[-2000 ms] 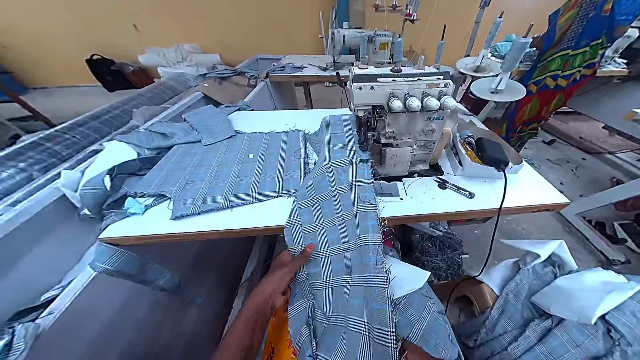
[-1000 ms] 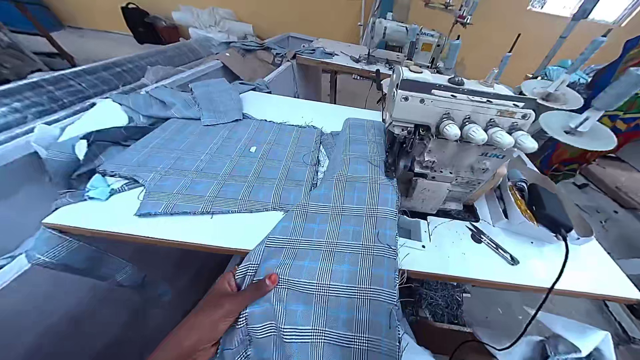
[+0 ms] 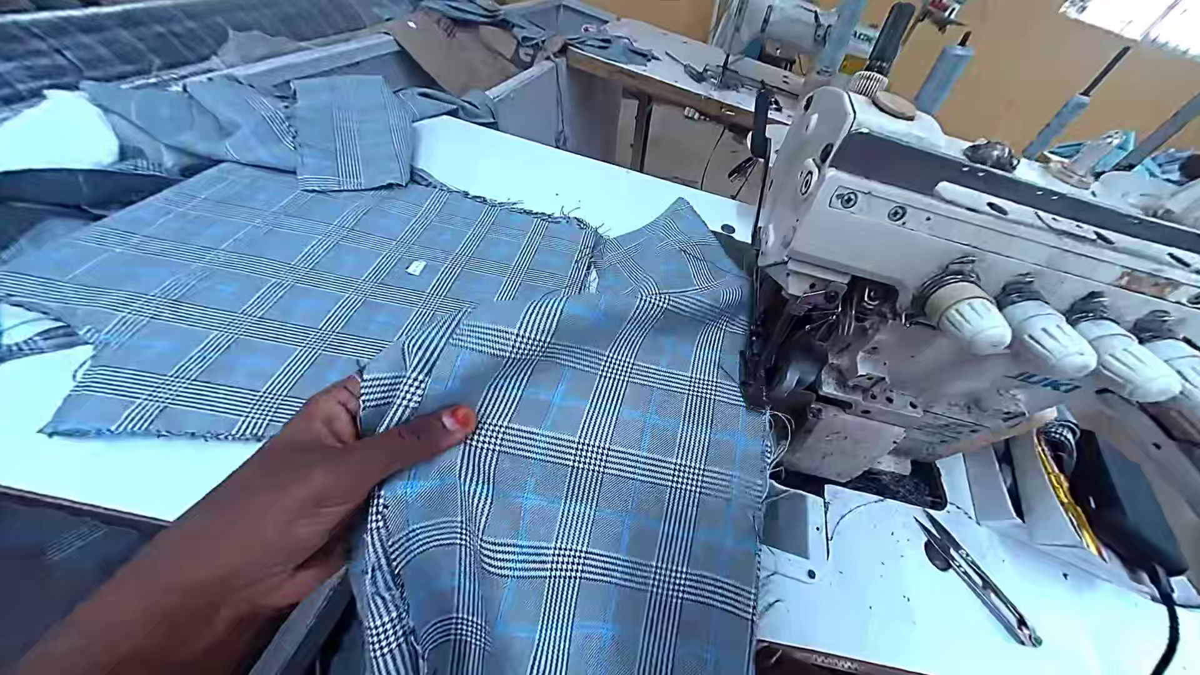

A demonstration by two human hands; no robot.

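My left hand (image 3: 328,487) grips the left edge of a grey plaid fabric panel (image 3: 581,469), thumb on top and fingers beneath. The panel's right edge runs along the presser foot and needle area of a white Juki overlock machine (image 3: 937,253), and its lower part hangs over the table's front edge. A second plaid panel (image 3: 281,291) lies flat on the white table to the left, with a small white tag (image 3: 416,268) on it. My right hand is out of view.
Thread snips (image 3: 980,581) lie on the tabletop right of the fabric, near a black device with a cable (image 3: 1120,497). Folded plaid pieces (image 3: 352,131) sit at the back left. Another sewing machine (image 3: 787,28) stands behind on its own table.
The view has come much closer to the machine. My left hand, lower on the panel's left edge before, now holds it higher, nearer the machine, and the fabric there is bunched.
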